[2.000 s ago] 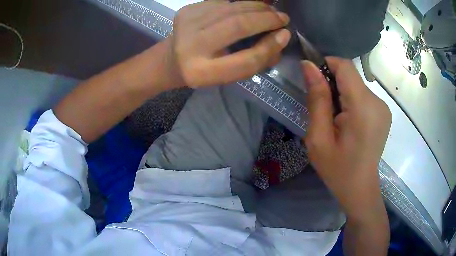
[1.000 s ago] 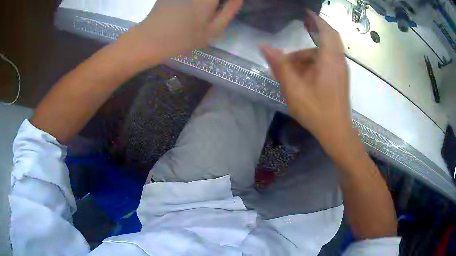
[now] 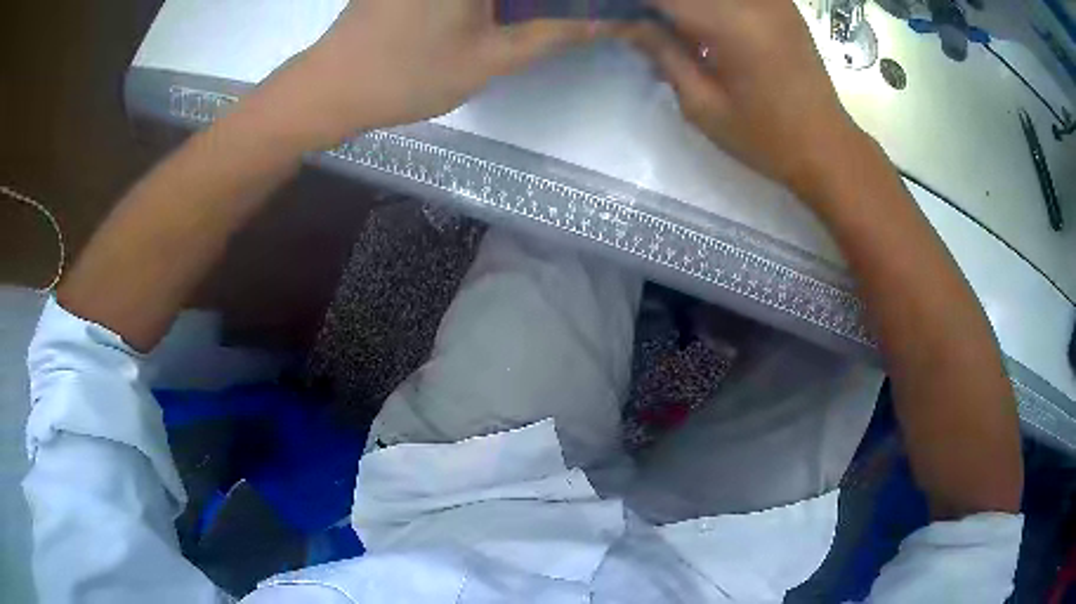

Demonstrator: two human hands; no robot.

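Observation:
My left hand is at the top edge of the picture, over the white table, and is partly cut off. My right hand is beside it at the top, also cut off. Between them a strip of dark cloth shows at the picture's top edge. The fingers of both hands meet at this cloth and appear to hold it. The rest of the cloth is out of view. The black snips lie on the cream machine bed at the right.
The presser foot area is at the upper right, with a round disc near it. A ruler tape runs along the table's front edge. A blue bin with dark pieces stands lower left. A red patch shows below the table.
The snips left my right hand and lie on the machine bed. My right hand has moved up beside my left. The dark cloth has moved mostly out of the top of the picture.

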